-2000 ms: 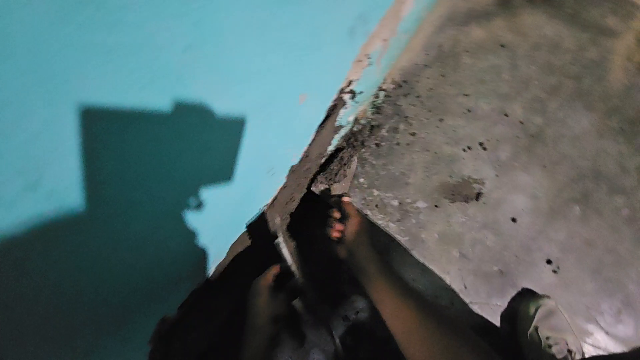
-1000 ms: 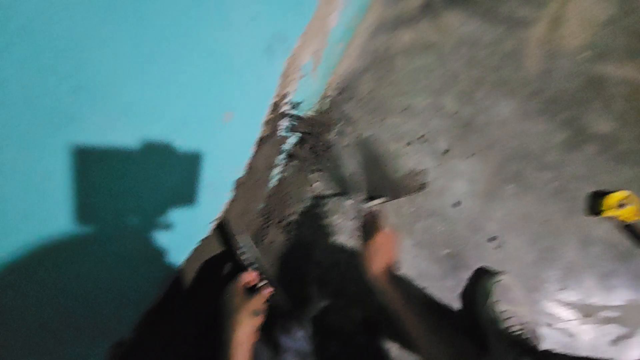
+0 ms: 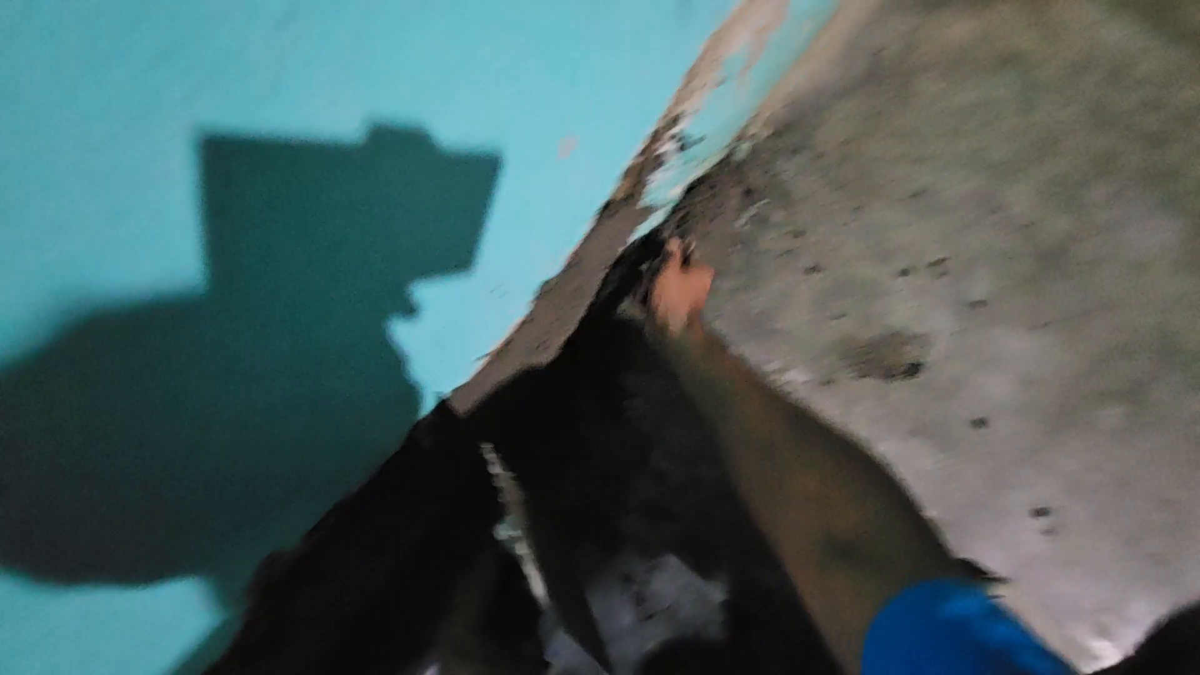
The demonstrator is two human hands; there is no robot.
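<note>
My right hand (image 3: pixel 682 286) is low at the foot of the turquoise wall (image 3: pixel 562 84), its fingers curled around a dark hand tool, probably a trowel, mostly lost in blur and shadow. It works against dark wet mortar (image 3: pixel 717 202) where wall and floor meet. A band of smoothed grey-brown mortar (image 3: pixel 572 300) runs along the wall's base. In the shadow at the bottom, a long thing with a pale, crusted edge (image 3: pixel 511 525) slants downward. My left hand is not clearly seen; a dim brownish shape beside that edge may be part of it.
The grey concrete floor (image 3: pixel 937 422) spreads to the right, with dark crumbs and a dark smear (image 3: pixel 886 356) on it. Farther up, the wall's base has chipped paint (image 3: pixel 694 141). A shadow of my head and body falls on the wall. A blue sleeve (image 3: pixel 956 633) is at lower right.
My right hand has moved from over the floor to the wall's foot. My left hand, plain a second ago with a dark long tool in it, is now lost in shadow. The yellow object has left view.
</note>
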